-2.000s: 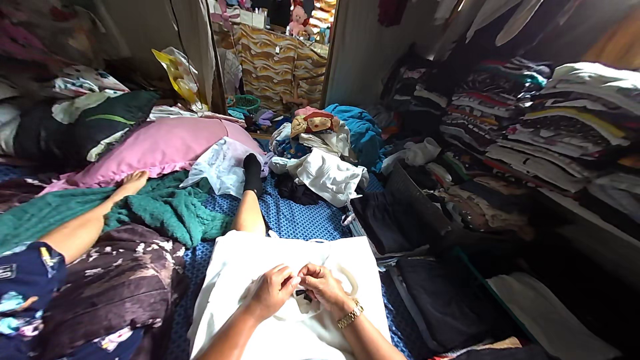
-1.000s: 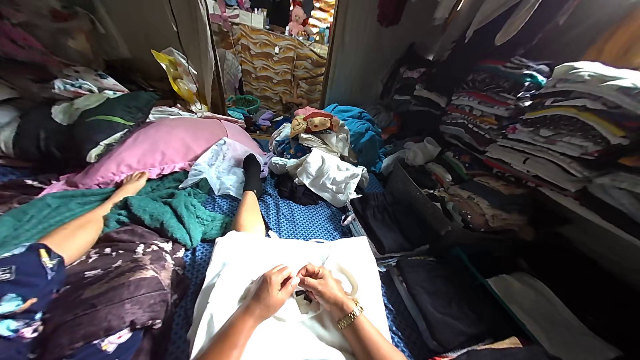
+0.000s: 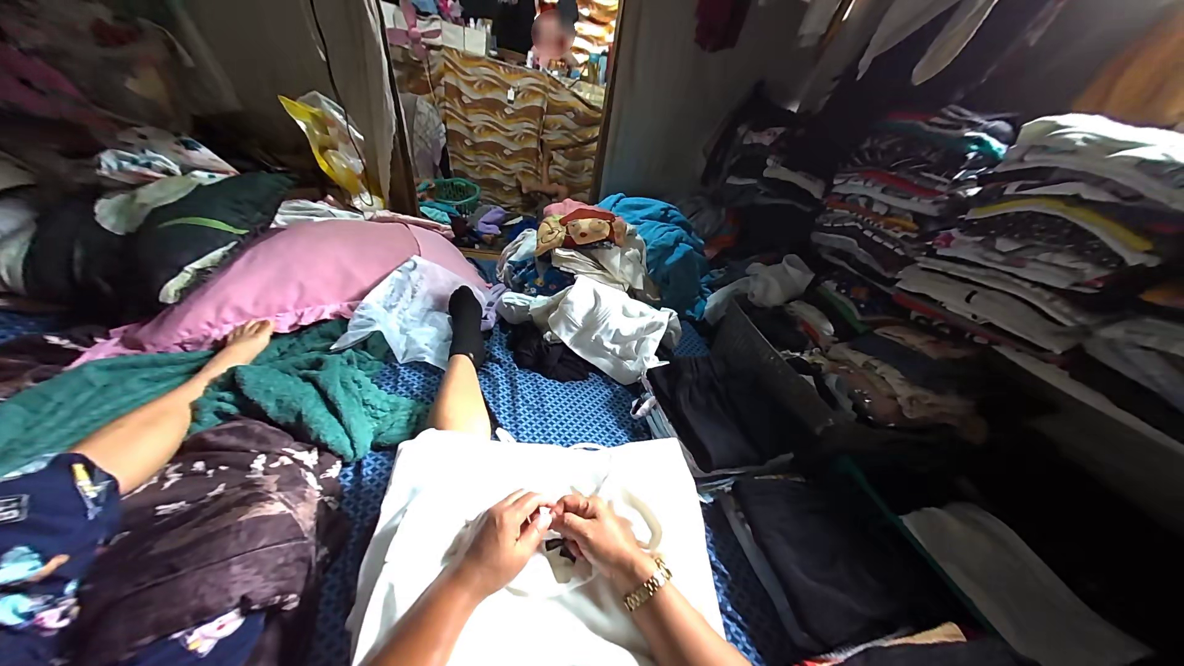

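Note:
A white cloth lies spread over my lap. Above its middle, my left hand and my right hand meet at the fingertips. Between the left thumb and forefinger is a small whitish piece, too small to name. The right fingers pinch at the same spot, and whether they grip the piece or something thin is hidden. A pale ring-shaped hoop or band lies on the cloth around and under the right hand. A small dark item shows below the fingers. A gold-coloured wristwatch is on my right wrist.
A blue patterned sheet lies beneath. Ahead are a crumpled white garment and a clothes heap. At left lie a pink pillow, a green blanket and a brown garment. Folded clothes and a dark crate stand at right.

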